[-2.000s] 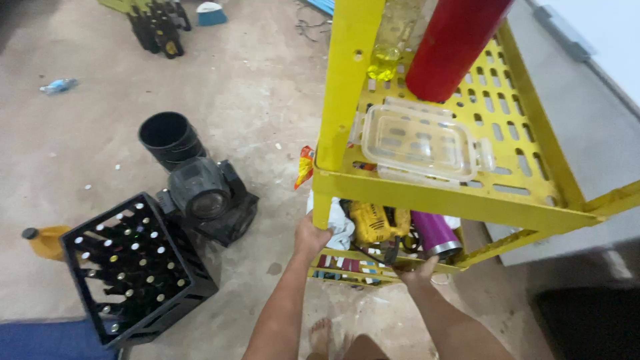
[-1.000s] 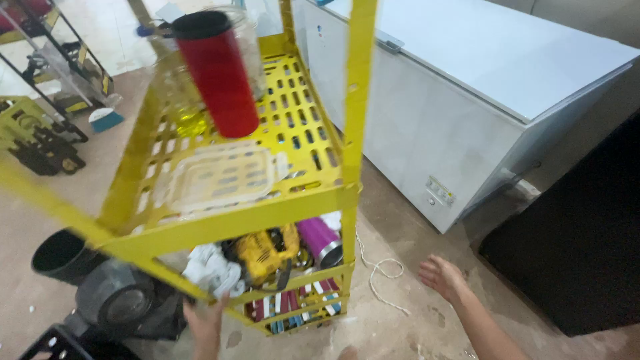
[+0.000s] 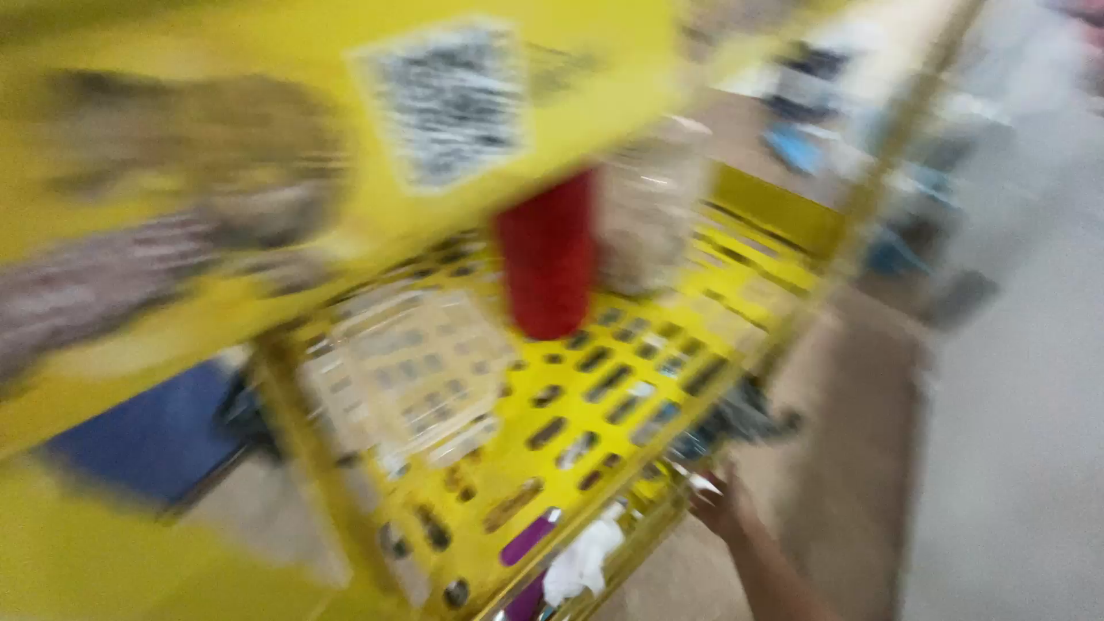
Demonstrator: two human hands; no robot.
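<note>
The picture is strongly blurred. A yellow metal shelf rack [image 3: 604, 379] with slotted tiers fills much of the view. My right hand [image 3: 720, 504] is at the right side of its lower part, beside a small white thing; whether it grips the frame is unclear. My left hand does not show. On the slotted tier stand a red tumbler [image 3: 548, 259] and a clear container [image 3: 651, 207], with a clear plastic lid or box [image 3: 414, 371] lying near them. Below, a white cloth or bag [image 3: 585, 556] and something purple [image 3: 528, 595] show.
A yellow panel [image 3: 586, 78] bearing a printed code crosses the upper left, close to the camera. A dark blue thing [image 3: 147, 435] lies at the left. Along the right runs a large pale grey surface [image 3: 1018, 431], beside brown floor [image 3: 854, 448]. Blurred items stand behind the rack.
Two seconds ago both hands were at the rack's lower tier; one second ago the right was away from it, fingers spread. Now the right is beside the rack. The view has swung strongly.
</note>
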